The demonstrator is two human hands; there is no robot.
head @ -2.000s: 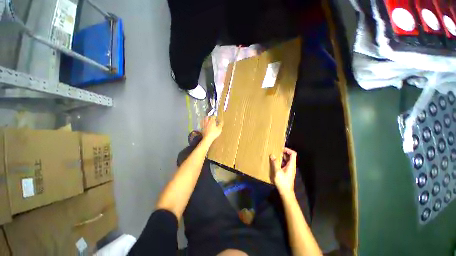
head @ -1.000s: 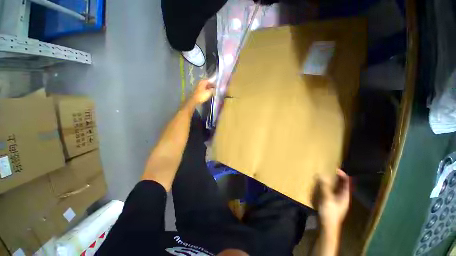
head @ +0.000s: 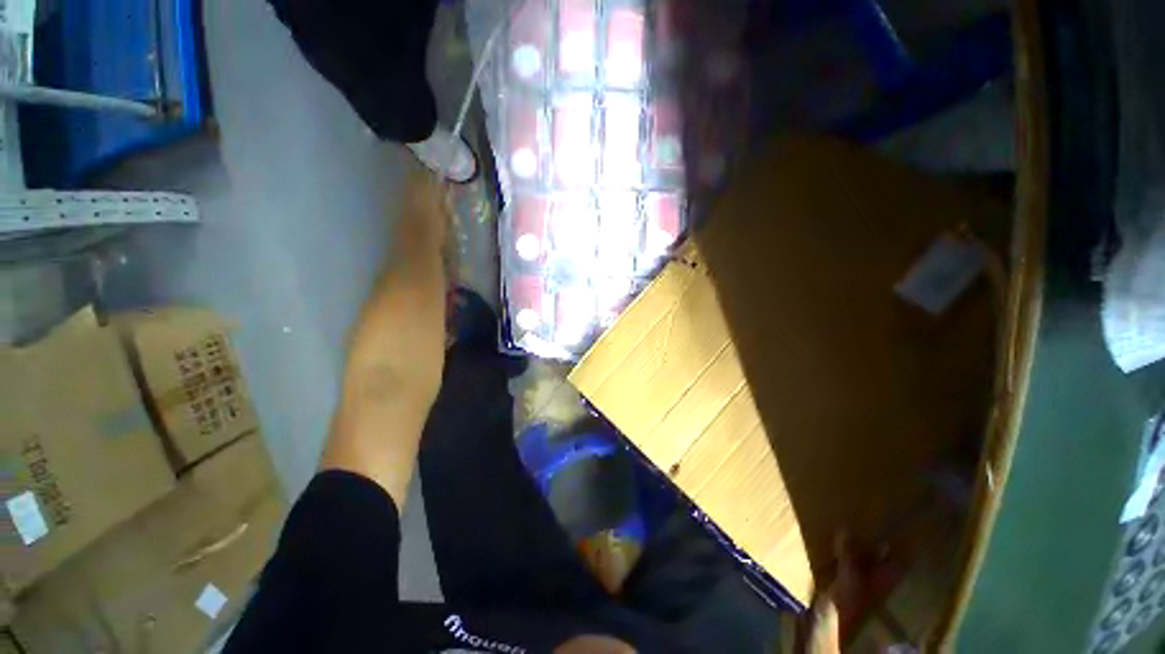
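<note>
A tan cardboard sheet (head: 696,383) lies slanted over a dark, glossy-edged layer, partly in the bench's shadow. A white label is on its shaded part. My right hand (head: 850,594) is at its near corner, dim and partly cut off, and appears to grip the edge. Left of the cardboard, a tray of red parts with white round centres (head: 530,166) lies under glossy clear film with strong glare. My left forearm reaches up beside the tray. My left hand is blurred near a white shoe, and its fingers cannot be made out. A thin white strand runs above the tray's left edge.
A person's dark-clothed leg and white shoe (head: 447,156) are at the top. The bench's wooden edge (head: 1022,294) is at right, with a sheet of round parts (head: 1137,575) on it. Cartons (head: 90,447) stand at left. A blue stool (head: 562,460) is below the tray.
The cardboard has shifted right and down, partly into shadow, uncovering the film-covered red tray. My left hand has moved up and left, off the cardboard's side. The view has also shifted.
</note>
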